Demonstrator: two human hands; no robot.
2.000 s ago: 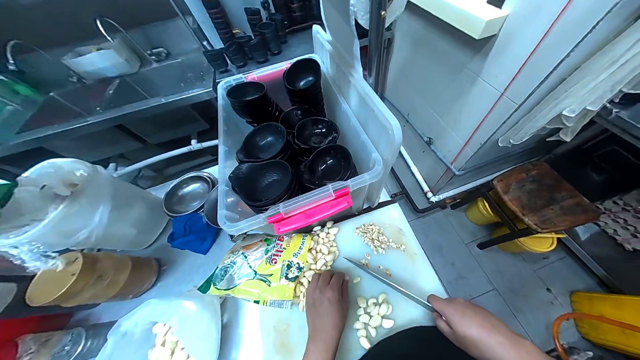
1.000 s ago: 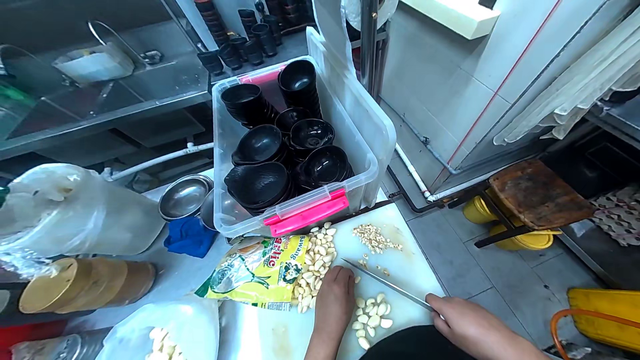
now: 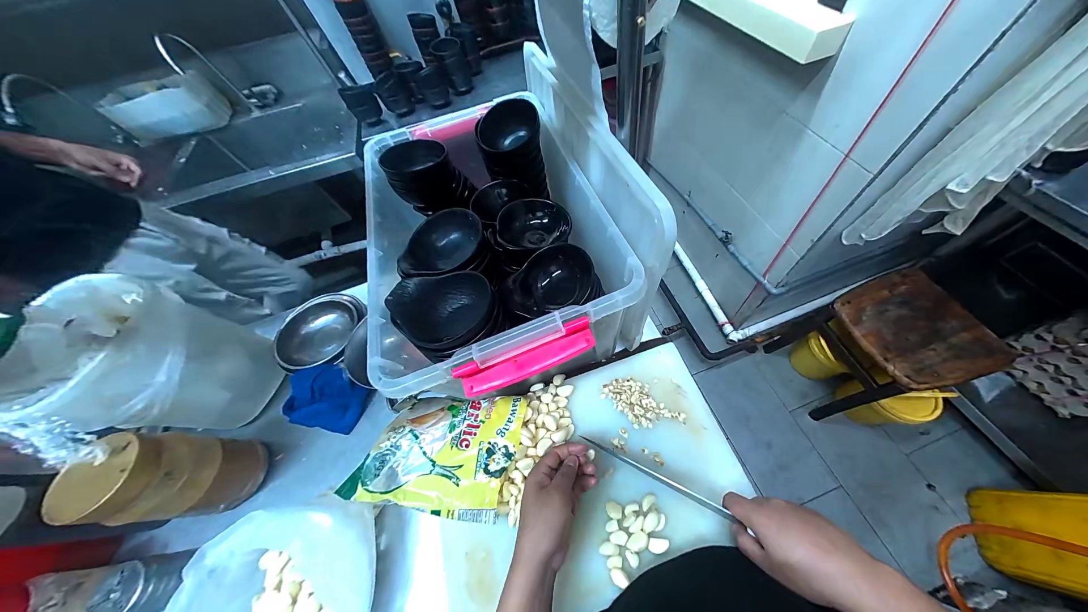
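Note:
My right hand (image 3: 769,531) grips the handle of a kitchen knife (image 3: 667,482), its blade angled over the white cutting board (image 3: 697,433). At the blade's tip, my left hand (image 3: 557,484) pinches a garlic clove (image 3: 590,456) between its fingertips. Chopped garlic (image 3: 637,403) lies at the board's far part, with a few bits near the blade. Several peeled cloves (image 3: 633,535) rest between my forearms. More peeled cloves (image 3: 544,421) spill beside a yellow and green garlic bag (image 3: 446,459) left of my left hand.
Beyond the board stands a clear plastic bin (image 3: 629,293) of stacked black bowls (image 3: 442,310). Metal bowls (image 3: 316,331), a blue cloth (image 3: 325,399), stacked round containers (image 3: 157,478) and a white plastic bag of cloves (image 3: 280,527) sit at left. A person (image 3: 68,204) is by the sink; a wooden stool (image 3: 922,331) stands right.
A person has come into view at the left, by the sink. My left hand has turned its fingers up, and a clove now shows in them. The right hand still holds the knife.

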